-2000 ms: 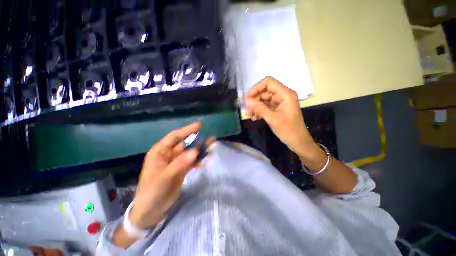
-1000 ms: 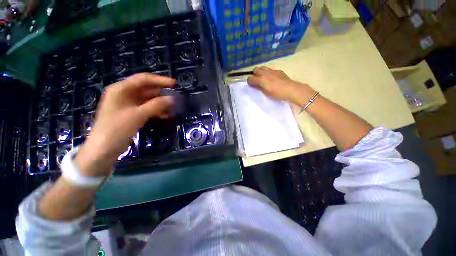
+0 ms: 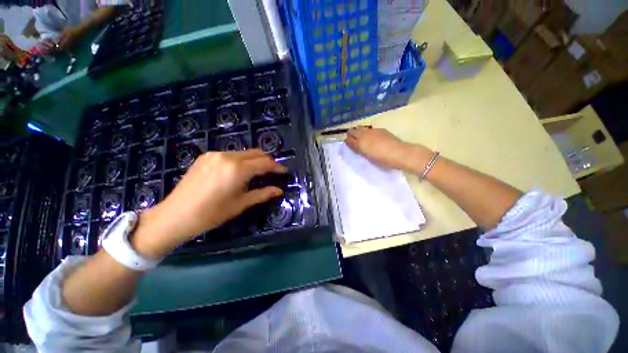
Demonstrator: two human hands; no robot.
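Observation:
A black moulded tray (image 3: 187, 125) with square pockets and ringed round centres lies on the green bench. My left hand (image 3: 217, 189) is over its right side, thumb and forefinger apart at a dark pocket. Whether a black part is between them cannot be told against the black tray. White sheets (image 3: 372, 196) lie on the pale yellow board right of the tray. My right hand (image 3: 383, 147) rests at their top edge, fingers bent down; its fingertips are partly hidden and any small piece there is too small to see.
A blue perforated basket (image 3: 358, 89) with papers stands behind the sheets, a dark pen (image 3: 334, 131) before it. A yellow-green block (image 3: 468, 49) is beyond. More trays (image 3: 34, 207) are at left. Another person's arm (image 3: 86, 27) shows top left; cartons (image 3: 551, 65) are at right.
My left hand has gone from near my lap to over the tray; the dark part it held a second ago is no longer distinct. My right hand has moved to the sheets' top edge. The view has shifted.

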